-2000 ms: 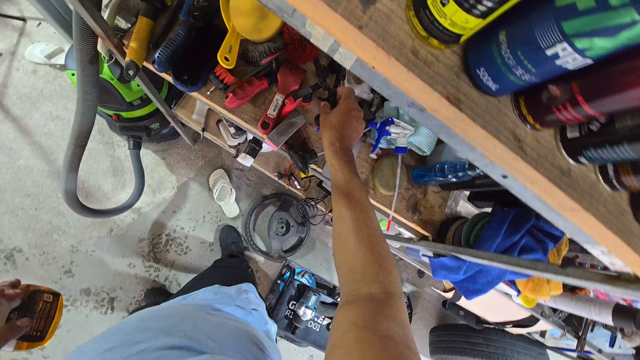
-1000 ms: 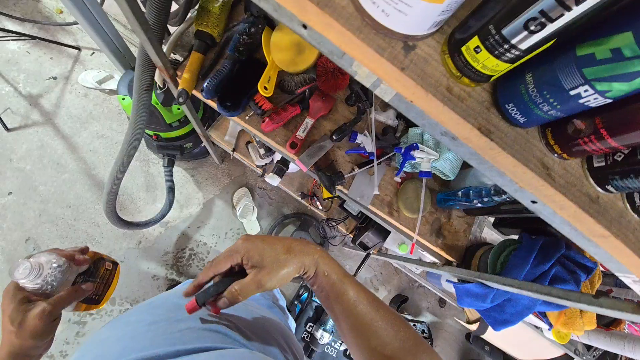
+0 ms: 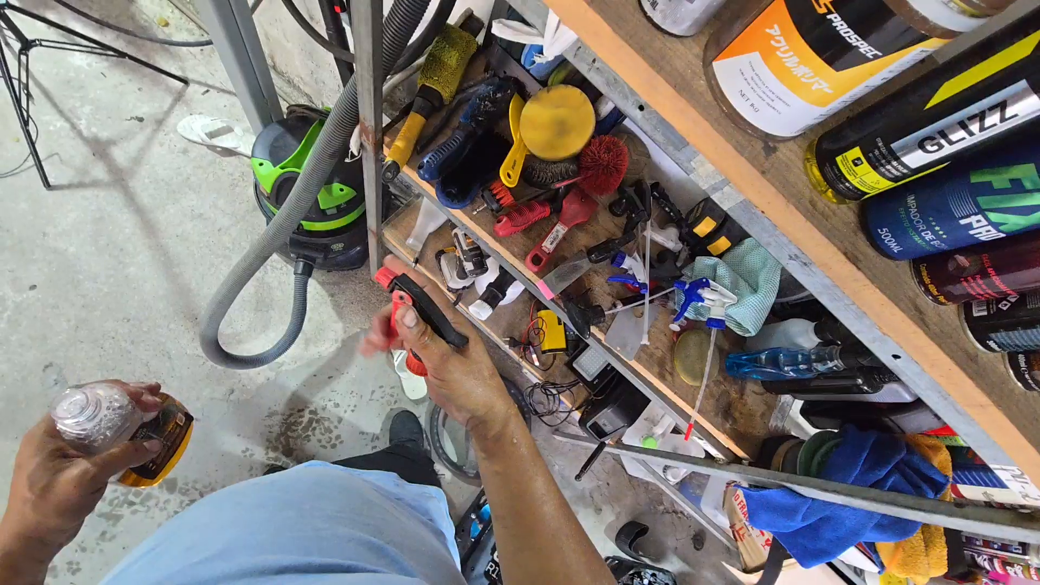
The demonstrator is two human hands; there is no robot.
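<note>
At the lower left, my left hand (image 3: 77, 463) is closed around a clear plastic bottle (image 3: 96, 414) with amber liquid and a dark label; its neck has no cap or sprayer on it. My right hand (image 3: 455, 357), near the middle, holds a red and black trigger sprayer head (image 3: 414, 313) above the floor, in front of the lower shelf. No tube shows below the sprayer. Blue and white trigger sprayers (image 3: 704, 302) with thin tubes lie on the shelf to the right, beside a light green cloth (image 3: 735, 284) and a red-handled brush (image 3: 561, 231).
Overhanging at the upper right, a wooden shelf (image 3: 731, 162) carries bottles and cans. A wet/dry vacuum cleaner (image 3: 313, 187) with a grey hose (image 3: 244, 268) stands left of the metal shelf post (image 3: 370, 146). Blue and orange towels (image 3: 845, 487) hang over a rail at the lower right.
My right hand reached into the shelf items, then came back toward my body with the red and black sprayer head. It is now raised higher in view. My left hand keeps hold of the bottle.
</note>
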